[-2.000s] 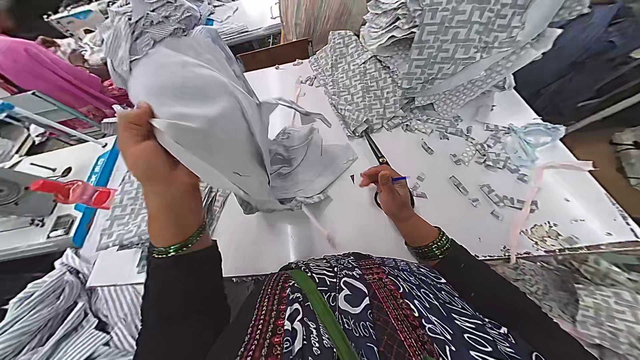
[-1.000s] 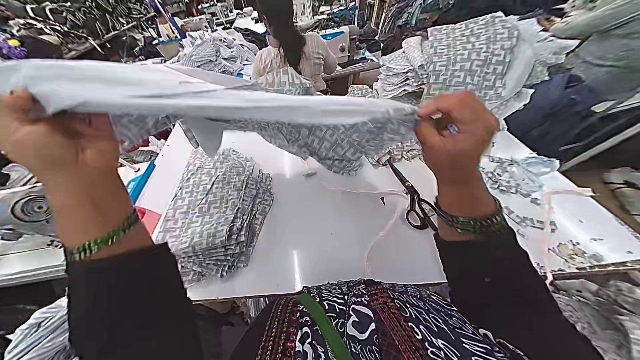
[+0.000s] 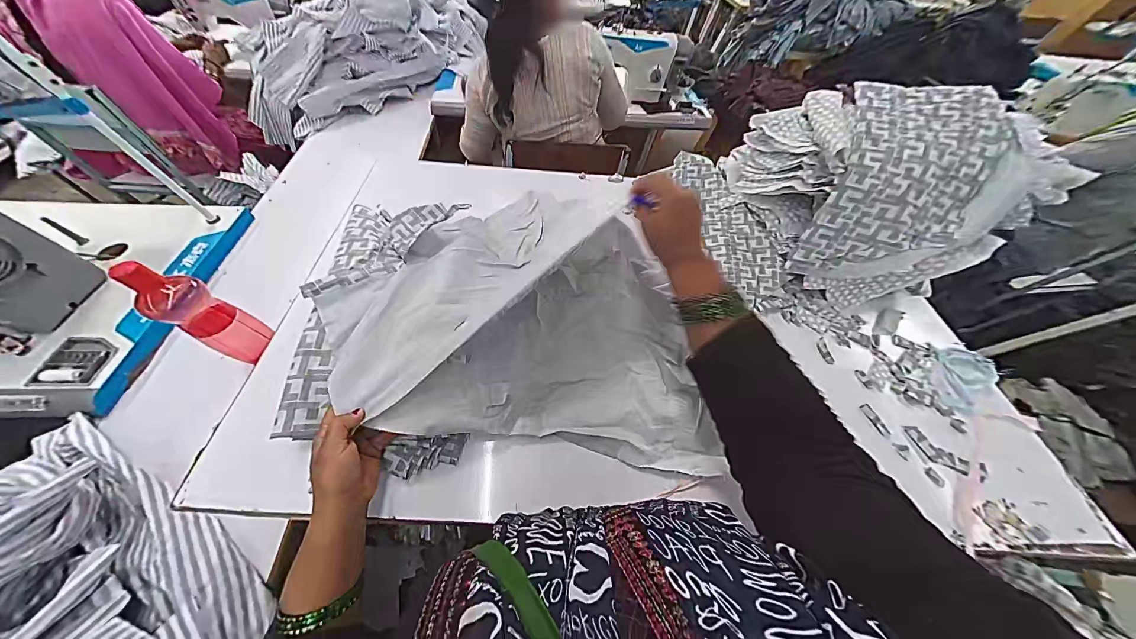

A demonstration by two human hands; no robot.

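Note:
A grey patterned garment piece [image 3: 532,355] lies spread over the white table, its plain pale underside facing up. My left hand [image 3: 344,461] grips its near left corner at the table's front edge. Farther off, my right hand [image 3: 667,217] holds the far edge of the cloth raised, so a fold runs slantwise between the two hands. A small blue thing shows at the right fingers, too blurred to name. Under the cloth at the left, patterned pieces [image 3: 302,382] stick out. The scissors are not visible now.
Patterned fabric pieces [image 3: 905,177] are heaped at the right, with small cut scraps [image 3: 923,444] before them. A red plastic bottle [image 3: 213,319] lies at the left beside a sewing machine [image 3: 44,293]. Striped cloth [image 3: 115,532] hangs lower left. A person [image 3: 550,89] sits beyond the table.
The cloth, stretched high between both hands a second ago, now lies largely on the table. It covers most of the patterned stack seen there before. My left hand has come down to the table's near edge.

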